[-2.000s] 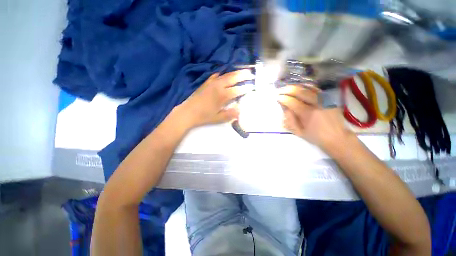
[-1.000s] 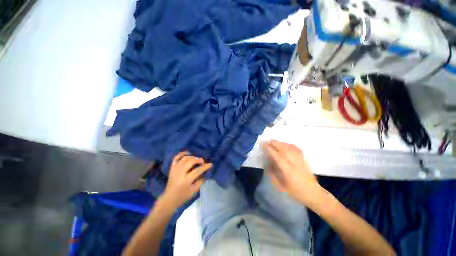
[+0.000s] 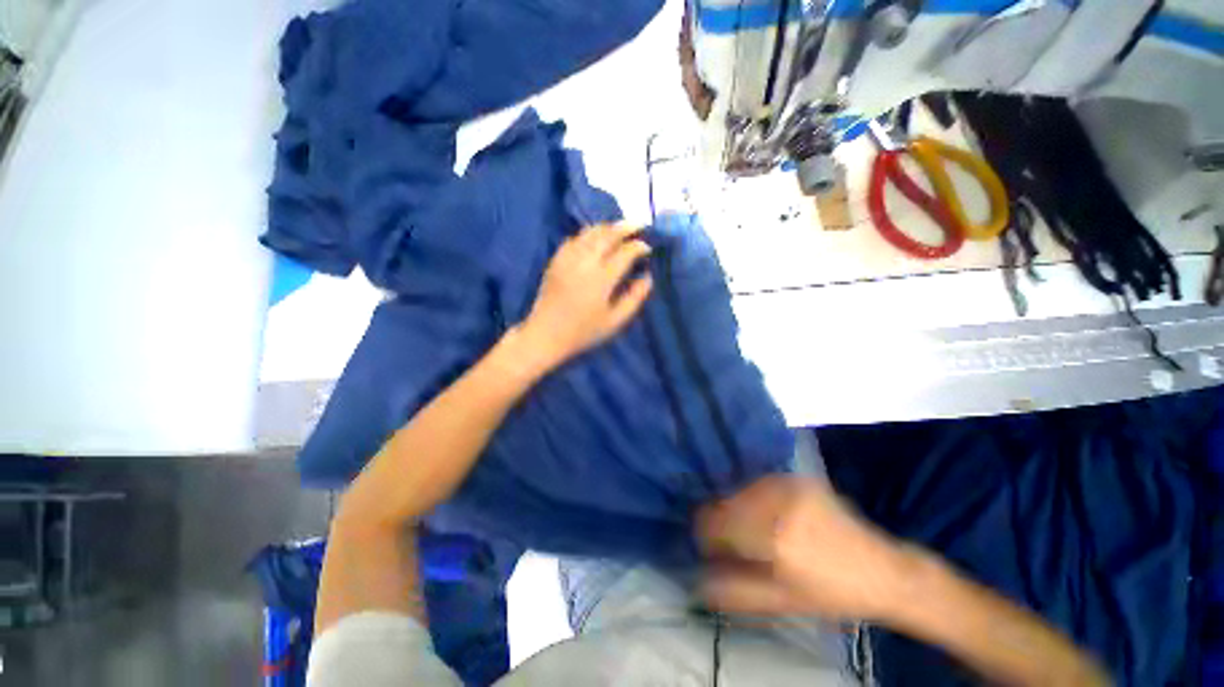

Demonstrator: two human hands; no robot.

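A navy fabric piece (image 3: 577, 430) lies over the table's front edge and my lap. Two parallel black elastic strips (image 3: 687, 369) run down it. My left hand (image 3: 591, 289) grips the cloth at the upper end of the strips, left of the machine foot. My right hand (image 3: 765, 548), blurred, is at the lower end of the strips near my lap, its fingers closed on the cloth edge. The sewing machine's needle area (image 3: 772, 141) is above and right of the cloth, apart from it.
More navy fabric (image 3: 356, 148) lies at the back left. Red and yellow scissors (image 3: 936, 201), a tan block (image 3: 834, 201) and a black strip bundle (image 3: 1067, 175) lie right of the needle. A ruler strip (image 3: 1034, 352) runs along the front edge. Navy cloth (image 3: 1007, 537) hangs below right.
The cloth has come away from the needle and its strips now lie flatter. My left hand has moved up to their top end. My right hand has moved down onto the cloth.
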